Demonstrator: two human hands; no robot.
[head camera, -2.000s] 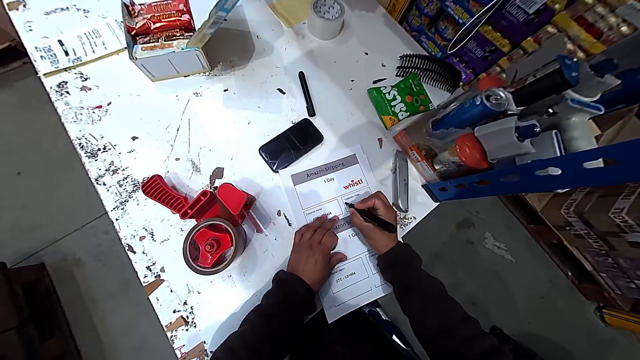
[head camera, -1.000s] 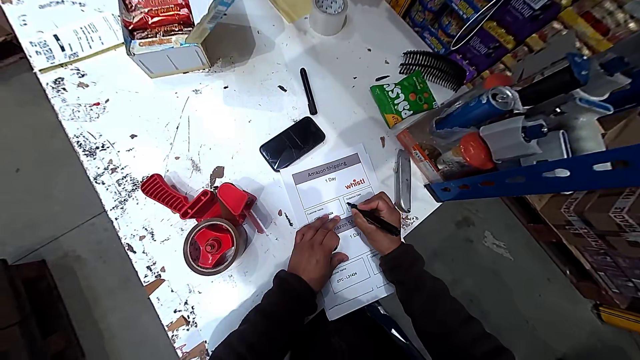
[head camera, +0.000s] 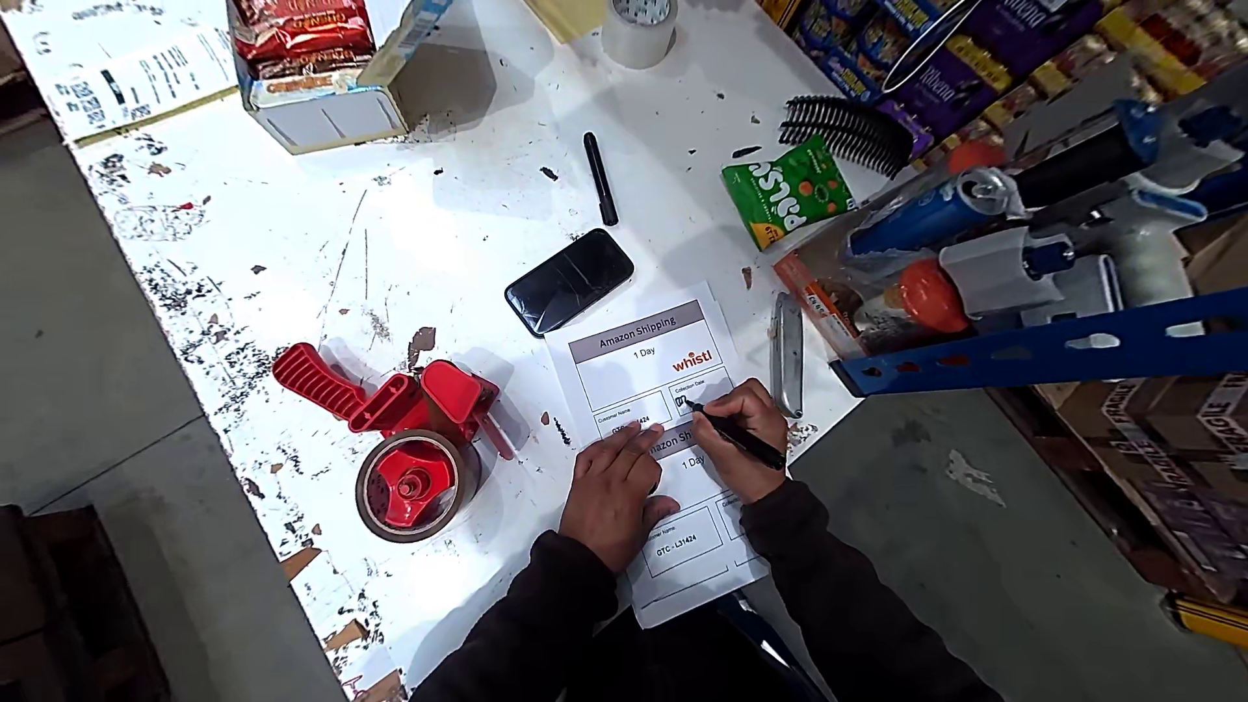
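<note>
My right hand (head camera: 743, 437) grips a black marker pen (head camera: 736, 435), its tip on a box of the upper printed sheet (head camera: 629, 366), where a small handwritten mark shows. My left hand (head camera: 616, 492) rests flat on the paper with fingers apart, just left of the pen, holding nothing. A lower printed sheet (head camera: 682, 575) lies beneath my hands and overlaps the upper one. Above the sheets is a black smartphone (head camera: 569, 282), and beyond it lies another black marker (head camera: 601, 179). To the left stands a red tape dispenser (head camera: 414, 444) with a roll of brown tape.
An open carton (head camera: 331, 122) of red packets stands at the upper left. A clear tape roll (head camera: 639, 34) sits at the far side. On the right are a green snack bag (head camera: 785, 195), a grey utility knife (head camera: 786, 356), and a blue metal rail (head camera: 1043, 346) beside a bin of bottles and cans.
The pen hand stays over the same box of the upper sheet, with only slight movement. My left hand remains on the paper.
</note>
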